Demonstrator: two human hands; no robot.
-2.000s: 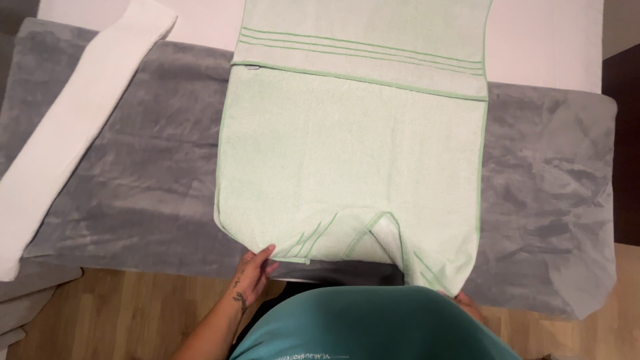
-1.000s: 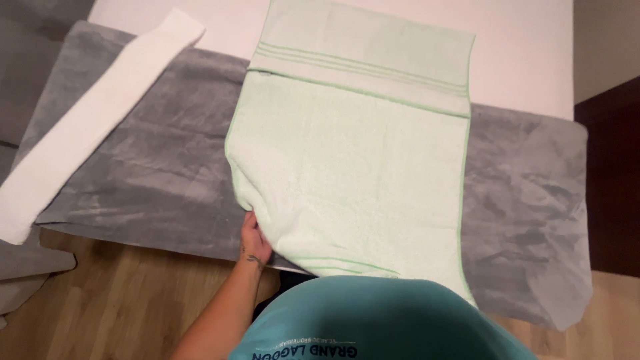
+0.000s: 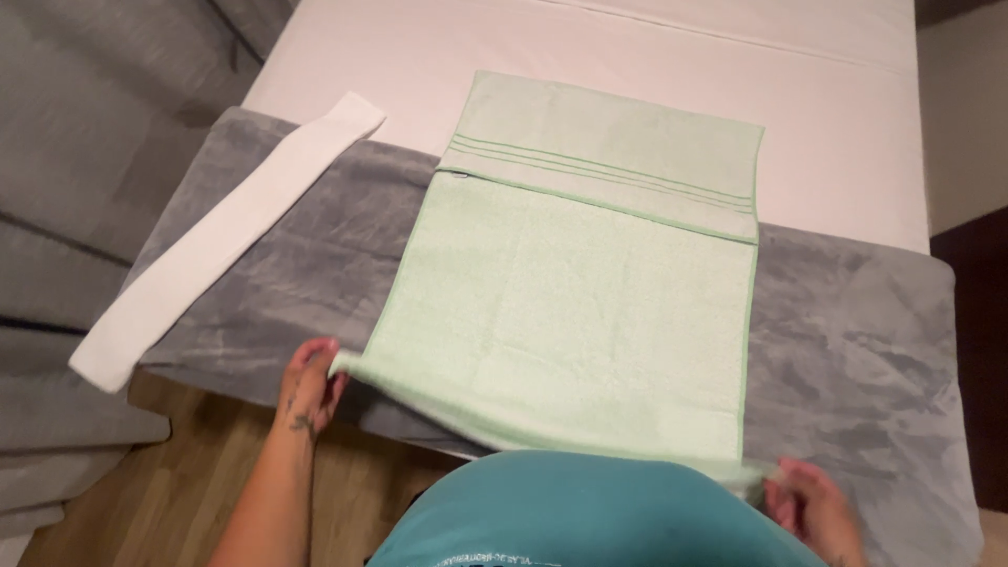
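Note:
A light green towel (image 3: 567, 299) with darker green edging lies over a grey blanket and a white-covered surface. Its far end is folded over toward me, with green stripes across the fold. My left hand (image 3: 313, 386) pinches the near left corner, which is lifted a little. At the near right corner, my right hand (image 3: 811, 500) grips the towel, slightly blurred. The near edge sags between both hands, partly behind my teal shirt.
A long folded white cloth (image 3: 228, 236) lies diagonally at the left of the grey blanket (image 3: 850, 339). Beyond is the white-covered surface (image 3: 827, 102). Grey curtains (image 3: 71, 260) hang at the left, above a wooden floor (image 3: 197, 472).
The near left part of the towel was bunched around my left hand a second ago; now its near edge is drawn out between both hands. My right hand has come into view.

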